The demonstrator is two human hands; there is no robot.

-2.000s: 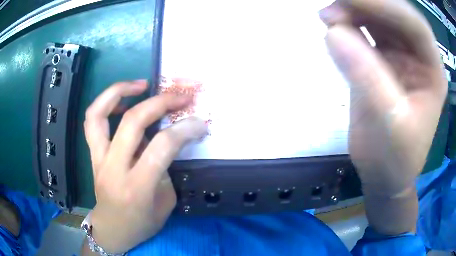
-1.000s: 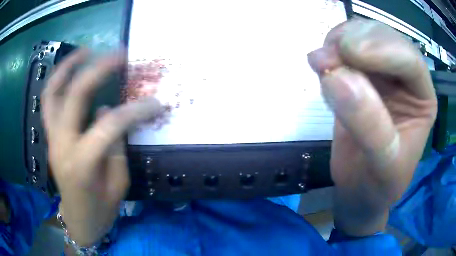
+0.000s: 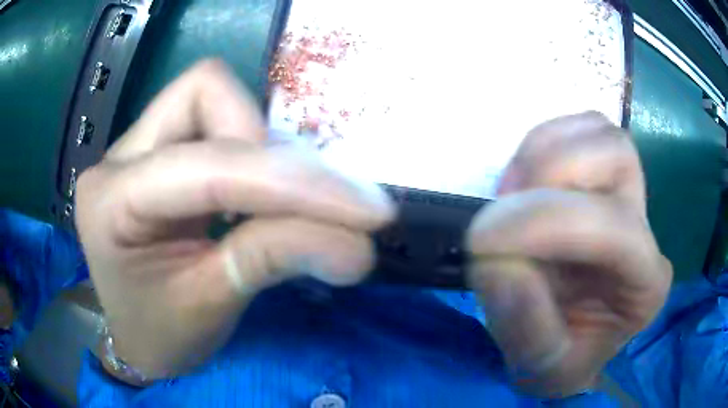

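Note:
A black bar-shaped fixture (image 3: 427,231) lies below the white tray (image 3: 463,96), near my body. My hands cover both its ends and only the middle shows, with dark nests hard to make out. Small copper parts (image 3: 299,68) are heaped and scattered at the tray's left side. My left hand (image 3: 207,215) is over the fixture's left part, thumb and index finger brought near each other, blurred. My right hand (image 3: 571,255) is over its right part, fingers curled and thumb near the index finger, also blurred. Whether either holds a tiny part cannot be seen.
A second black fixture (image 3: 94,96) with several nests lies at the left on the green bench (image 3: 203,40). Small dark and coppery specks (image 3: 599,44) lie at the tray's upper right. Silver rails (image 3: 678,64) run at the right. A blue sleeve is at the lower left.
My left hand has left the copper heap and come right, over the fixture. My right hand has moved down to the fixture; the tiny copper bit between its fingertips no longer shows. The view has shifted.

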